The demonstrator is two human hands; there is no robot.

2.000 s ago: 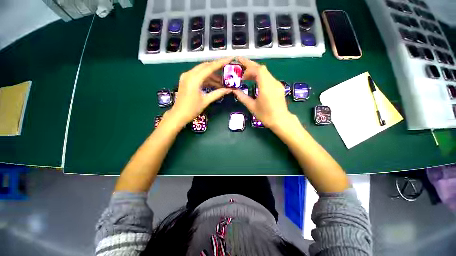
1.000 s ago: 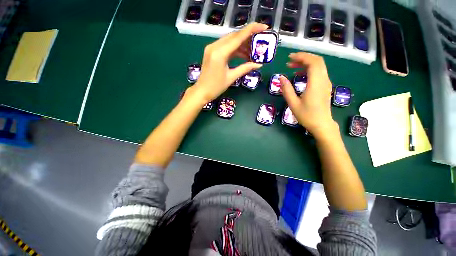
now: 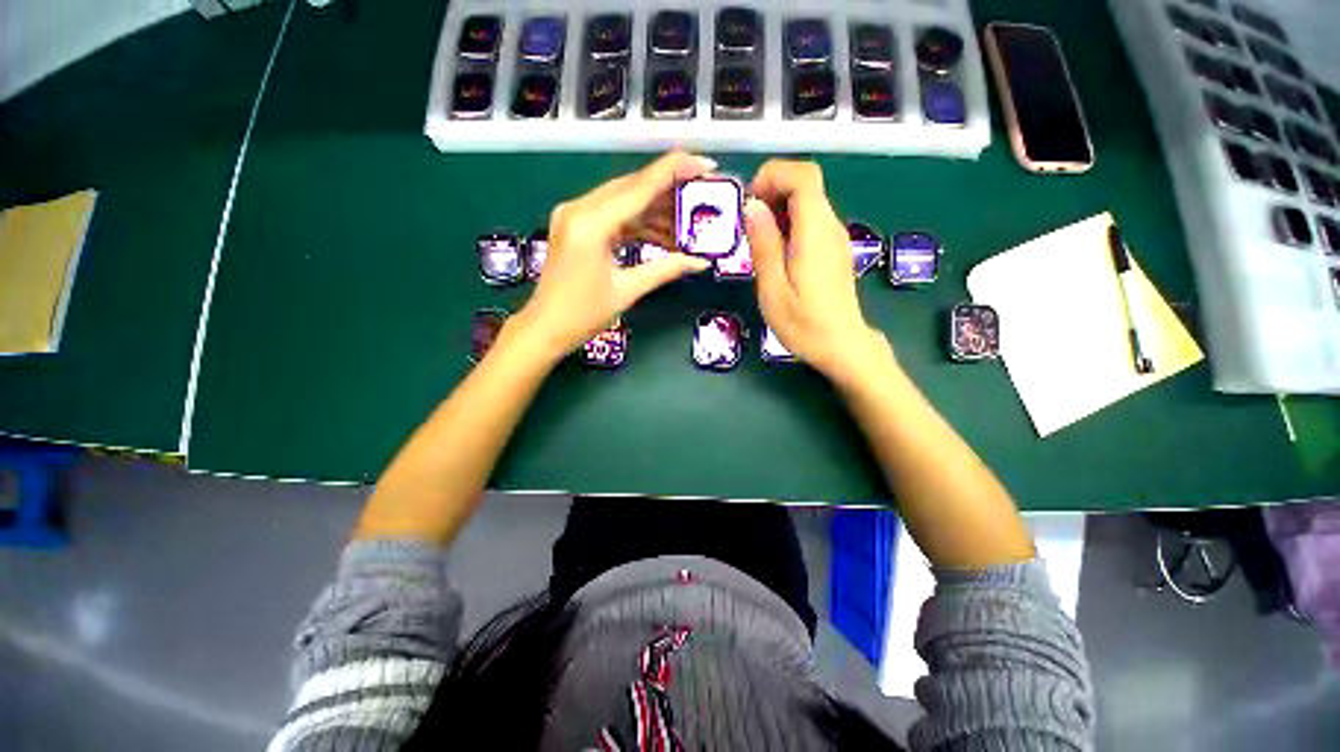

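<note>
A watch head (image 3: 708, 218) with a lit, mostly white screen with a dark figure is held up over the mat, below the tray. My left hand (image 3: 600, 262) grips it between thumb and fingers at its left side. My right hand (image 3: 801, 265) is at its right rim, its fingers bent against the edge. More watch heads lie in two loose rows on the mat beneath, such as a lit one (image 3: 719, 340), one with a purple screen (image 3: 914, 259) and one at the left (image 3: 500, 257). My hands hide some of them.
A white tray (image 3: 705, 137) of watches is at the top, another tray (image 3: 1234, 316) at the right. A phone (image 3: 1039, 97) lies between them. A pen (image 3: 1129, 298) lies on white paper (image 3: 1051, 331) beside a dark watch (image 3: 973, 332). A yellow pad (image 3: 44, 272) lies far left.
The view has swung back after turning a second ago. My right hand has come back from over the rows to the held watch's right rim. The held screen went from pink to a mostly white picture.
</note>
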